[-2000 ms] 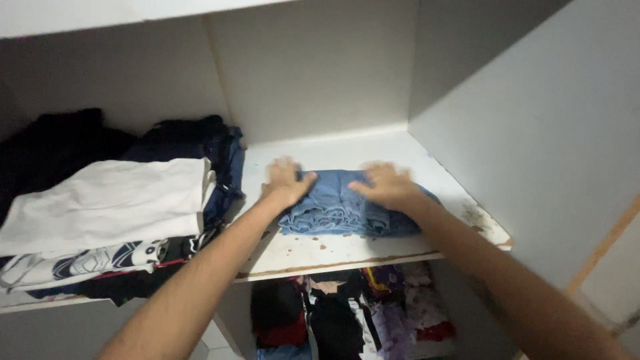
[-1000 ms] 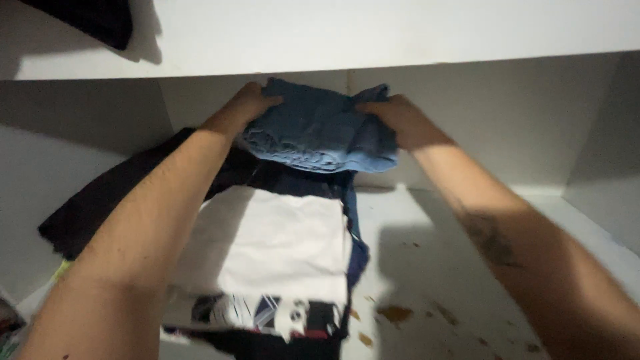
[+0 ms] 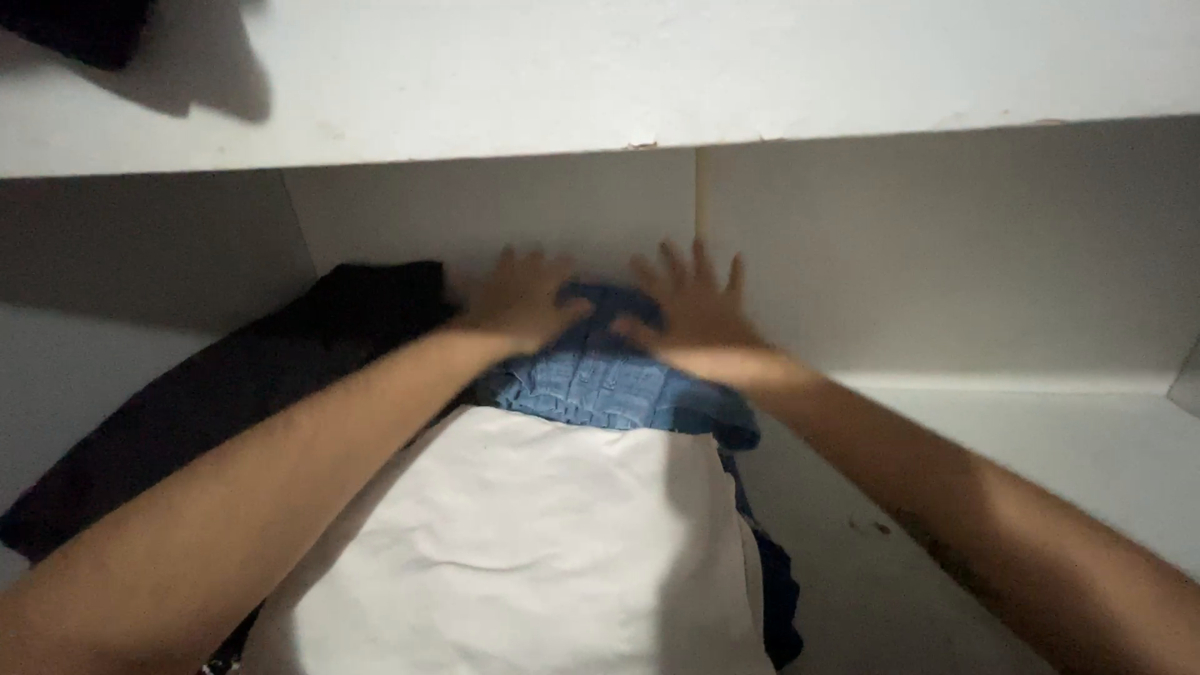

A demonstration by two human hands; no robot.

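Note:
A folded blue denim garment (image 3: pixel 600 384) lies at the back of the shelf, behind a folded white cloth garment (image 3: pixel 534 544). My left hand (image 3: pixel 525 295) rests on or just over the denim's left side, fingers spread and blurred. On its right side is my right hand (image 3: pixel 694 309), fingers also spread toward the back panel. Neither hand is closed on the cloth. Dark folded clothing (image 3: pixel 253 375) lies to the left, and dark blue fabric (image 3: pixel 778 600) shows beneath the white garment's right edge.
The edge of an upper white shelf (image 3: pixel 600 84) crosses above my hands, with a dark cloth (image 3: pixel 84 28) on it at the left. Behind stands the back panel (image 3: pixel 937 253) with a vertical seam. Chipped marks show on the lower shelf surface (image 3: pixel 937 469) at the right.
The folded denim was on the shelf to the right of the clothes, then lifted between both hands. It now lies behind the white garment, and my hands have let go and spread. The view has shifted.

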